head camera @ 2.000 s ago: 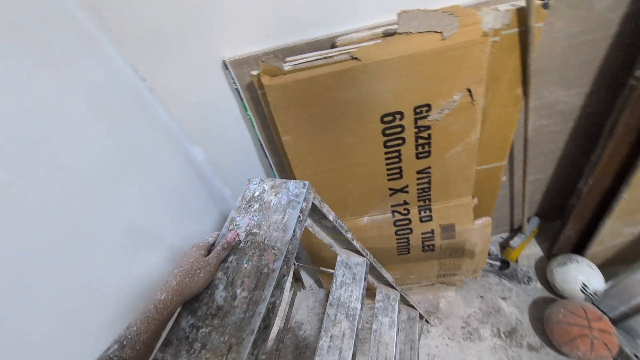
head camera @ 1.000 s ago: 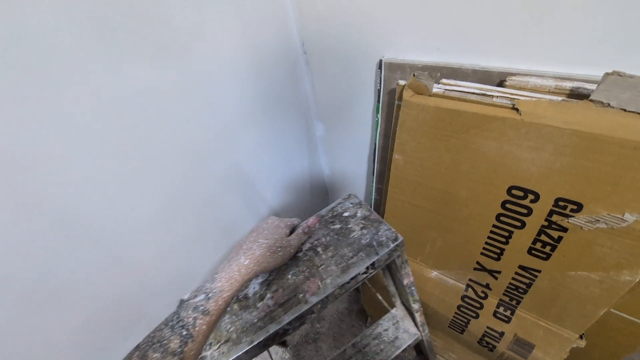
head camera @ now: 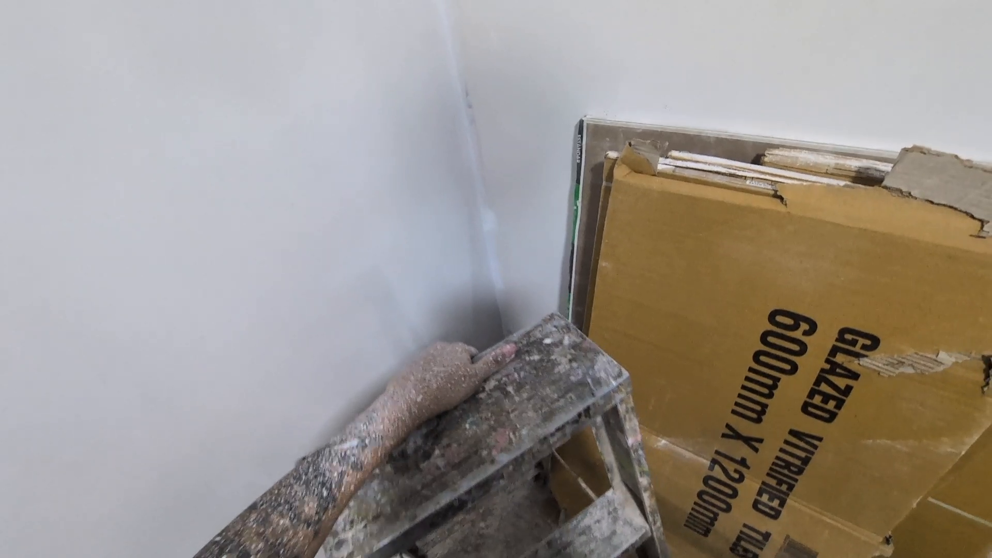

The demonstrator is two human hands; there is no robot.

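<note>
My left hand [head camera: 446, 376] rests on the paint-spattered top of a metal stepladder [head camera: 535, 387], near its far left edge. The thumb lies along the top surface, and the other fingers curl over the edge, mostly hidden. White specks cover the hand and forearm. Below the top, a step [head camera: 597, 531] of the ladder shows at the bottom of the view. My right hand is not in view.
Two pale walls meet in a corner [head camera: 477, 186] just beyond the ladder. To the right, a torn cardboard tile carton [head camera: 697, 294] leans on the wall, in front of a larger grey-brown panel [head camera: 713, 143].
The view has swung left toward the wall corner; the balls and floor seen two seconds ago are out of view. My left hand stays on the ladder top.
</note>
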